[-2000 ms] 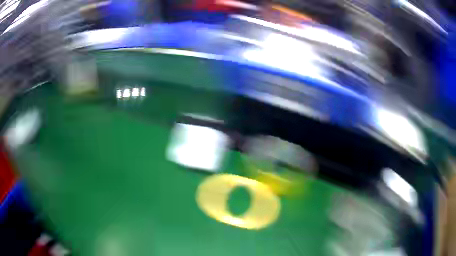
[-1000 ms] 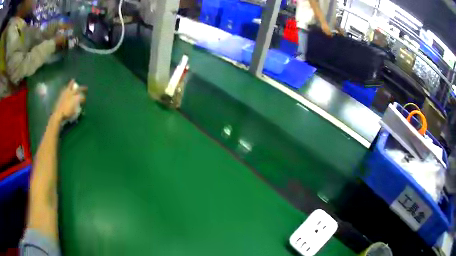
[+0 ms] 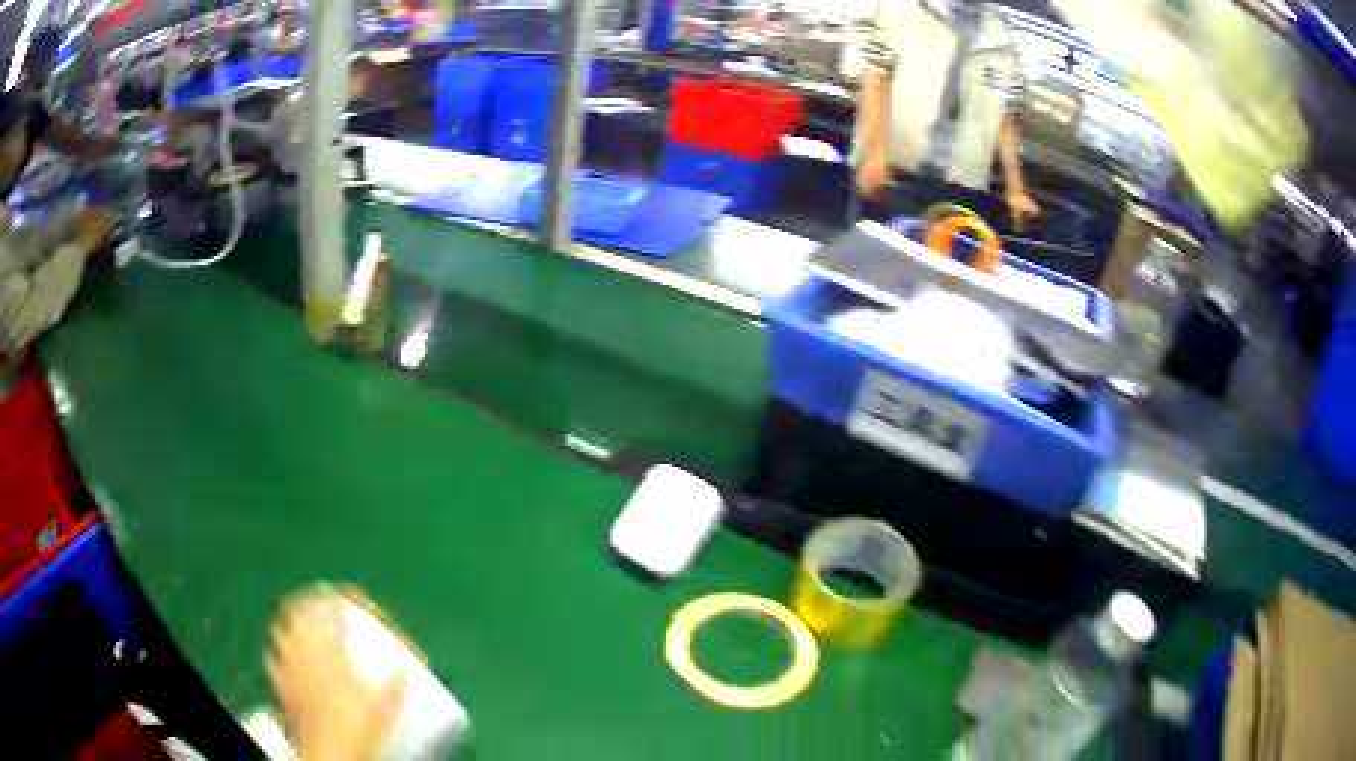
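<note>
My left hand is at the bottom left, blurred, with its fingers on a white socket adapter low over the green surface. A small white patch shows beside the hand at the bottom edge, too cut off to name. Another white socket adapter lies on the green surface near the centre, with no slots visible. My right hand is not in view.
A flat yellow tape ring and clear yellow tape roll lie right of centre. A plastic bottle is at lower right. Beyond are a blue toolbox bin and a metal post. Red and blue crates are at left.
The view has swung right. My left hand, reaching far up the surface one second ago, is now close at the bottom with a white adapter. The tape rings and bottle are visible again.
</note>
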